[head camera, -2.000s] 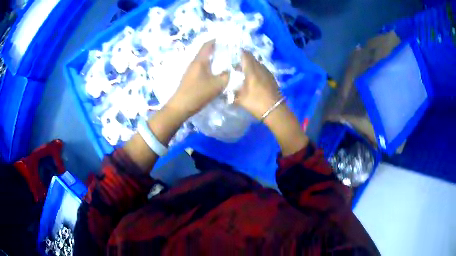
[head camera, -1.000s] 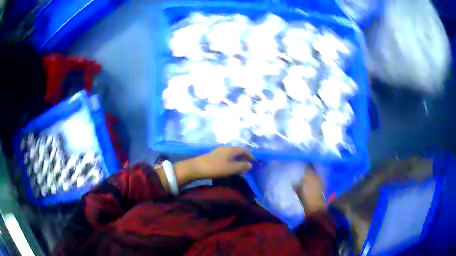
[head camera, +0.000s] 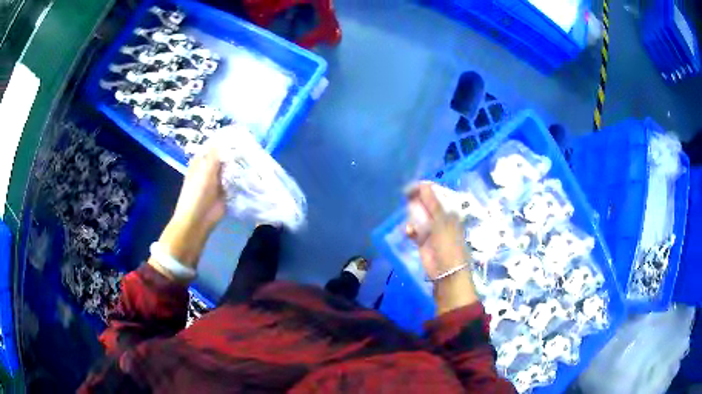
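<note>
My left hand (head camera: 202, 185) is at the near corner of the supply tote (head camera: 296, 115) and holds a clear plastic bag (head camera: 263, 185); whether a unit is inside is unclear. Bare product units (head camera: 165, 81) lie in slanting rows in that tote. My right hand (head camera: 439, 235) is over the left edge of the packing tote (head camera: 531, 123), fingers curled, with something whitish at the fingers that blur hides. Bagged units (head camera: 531, 262) fill the packing tote.
Dark-grey parts (head camera: 88, 208) lie jumbled at the left. A red stool (head camera: 296, 19) stands at the top. A black lattice object (head camera: 473, 123) lies on the floor. Blue totes (head camera: 608, 169) stand at the right, above a translucent bag (head camera: 643, 354). A shoe (head camera: 356, 268) shows below.
The view has swung left, so the supply tote is larger and the packing tote sits at the right. My left hand has moved to the supply tote and now holds a bag.
</note>
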